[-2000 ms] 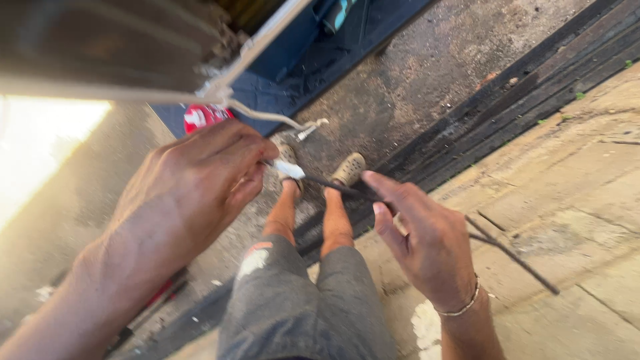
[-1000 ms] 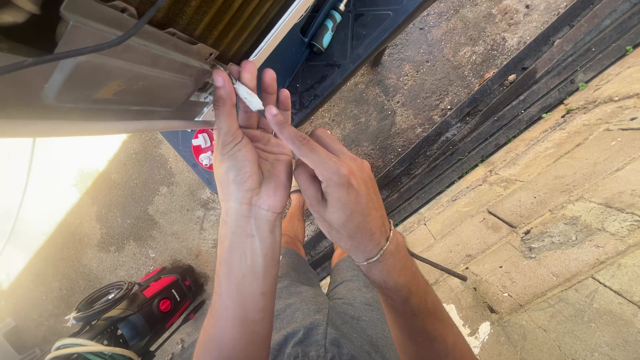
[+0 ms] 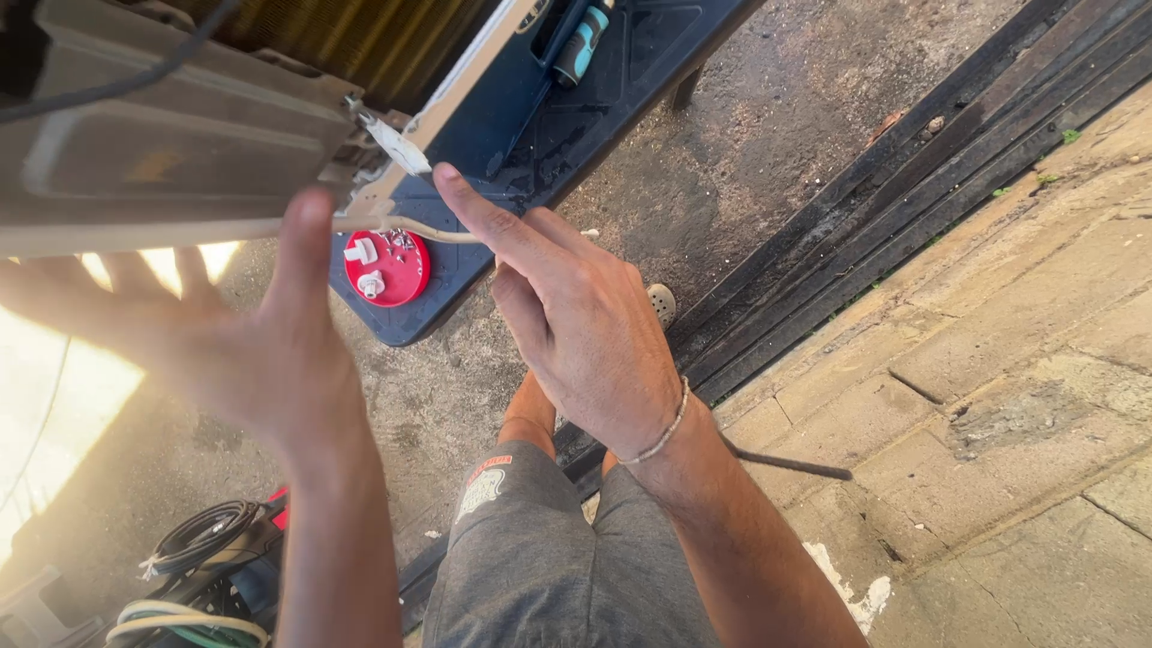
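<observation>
My left hand (image 3: 261,342), blurred, is open with its fingers spread, in front of the lower edge of a metal appliance casing (image 3: 180,162). My right hand (image 3: 585,333) is closed around a thin dark rod (image 3: 792,463), whose far end sticks out behind the wrist. Its index finger points along the rod, and beside the fingertip is a white wrapped piece (image 3: 398,147) with a thin tip near the casing's corner. The middle of the rod is hidden by the hand. A beige cable (image 3: 432,232) runs along the casing and passes behind the right hand.
A red round dish (image 3: 405,279) with small screws and white plastic fittings sits on a dark plastic table (image 3: 612,126), near a blue-and-black handled tool (image 3: 583,45). Coiled hoses (image 3: 189,621) and a black cable coil (image 3: 207,531) lie lower left. Dark metal rails cross the floor beside stone paving.
My left hand has moved away to the left from the white wrapped piece, which it was touching. My right hand stays by that piece, with its index finger extended.
</observation>
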